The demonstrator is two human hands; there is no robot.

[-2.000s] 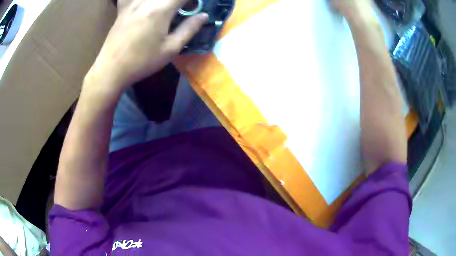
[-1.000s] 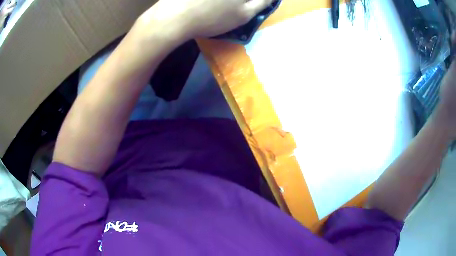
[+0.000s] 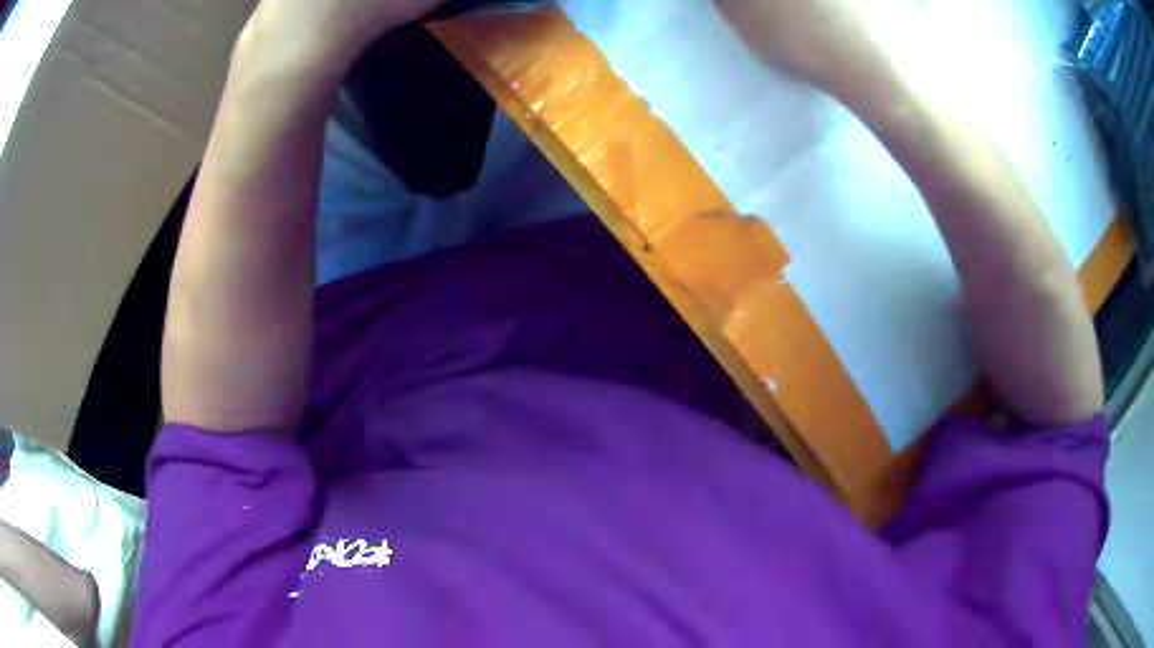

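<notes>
A dark sliver of the black unit [image 3: 506,8] shows at the top edge, above the orange-brown tape [image 3: 683,209] at the bench corner. My left hand [image 3: 361,10] is mostly cut off by the top edge beside it; its fingers and its hold on the unit cannot be made out. My right hand [image 3: 772,19] is also cut off at the top edge, over the white bench top [image 3: 823,190]. Only its wrist side shows, and its fingers are out of view.
A brown carton flap [image 3: 89,215] curves along the left. Shiny clear plastic with dark strips [image 3: 1114,57] lies at the far right of the bench. A black object [image 3: 424,120] hangs below the bench edge near my lap. Another person's arm [image 3: 44,576] shows at lower left.
My right arm has swung back from the far right to over the white top. My left hand and the unit have shifted left and up, mostly out of the picture.
</notes>
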